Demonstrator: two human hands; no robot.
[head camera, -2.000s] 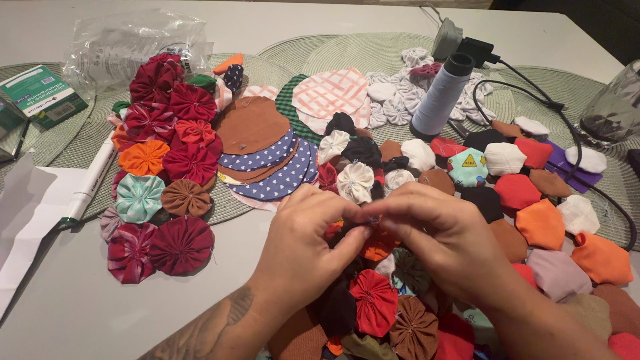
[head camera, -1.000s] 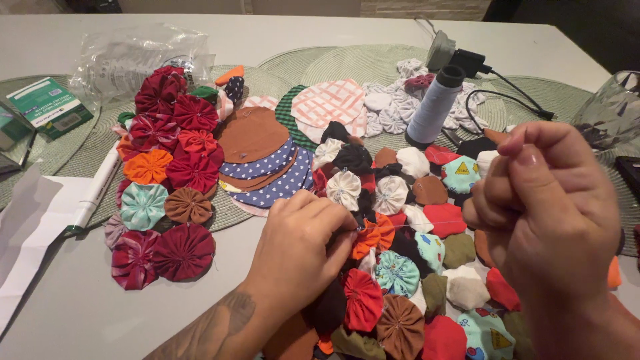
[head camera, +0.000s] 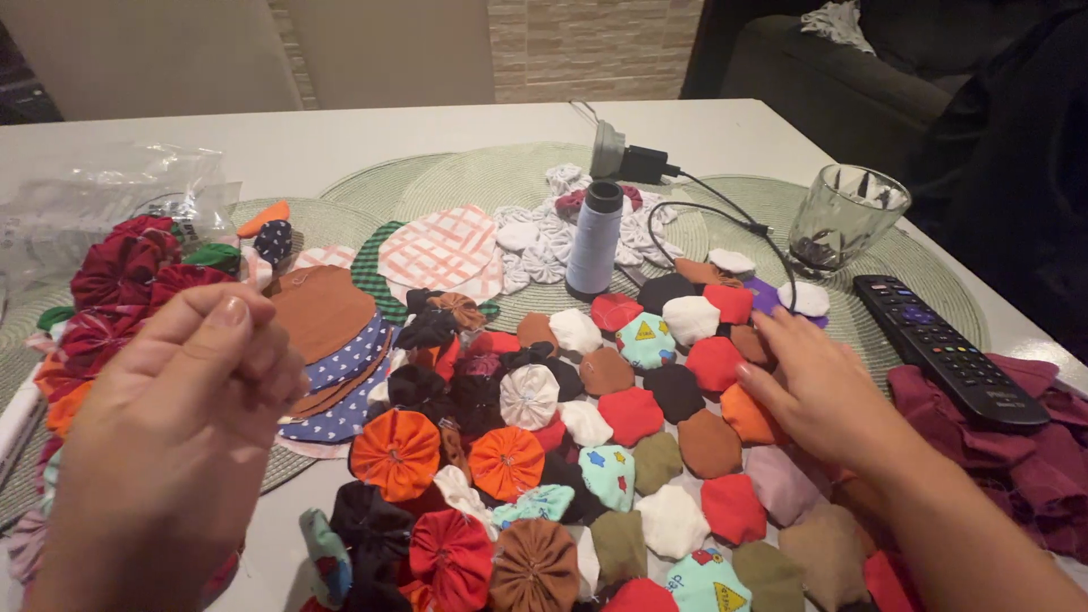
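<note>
My left hand (head camera: 183, 408) is raised at the left, thumb and fingertips pinched together; nothing can be made out between them. Flat and spread, my right hand (head camera: 816, 399) lies on the right side of the joined fabric yo-yo patches (head camera: 608, 370), its thumb by an orange patch (head camera: 752, 415). Gathered fronts show on some yo-yos at the near left, such as a red one (head camera: 450, 557) and a brown one (head camera: 535, 568). A cone of light blue thread (head camera: 593, 242) stands behind the patches. Round fabric cutouts (head camera: 319, 314) are stacked right of my left hand.
Dark red yo-yos (head camera: 123, 263) and a clear plastic bag (head camera: 110, 191) are at the left. Pale yo-yos (head camera: 540, 251) and a black cable (head camera: 722, 204) lie farther back. To the right are a glass (head camera: 846, 217), a remote control (head camera: 948, 348) and maroon cloth (head camera: 1011, 450).
My left hand has left the patches and is now raised at the left. My right hand, lifted with fingers curled one second ago, has come down onto the patches. The view has tilted up.
</note>
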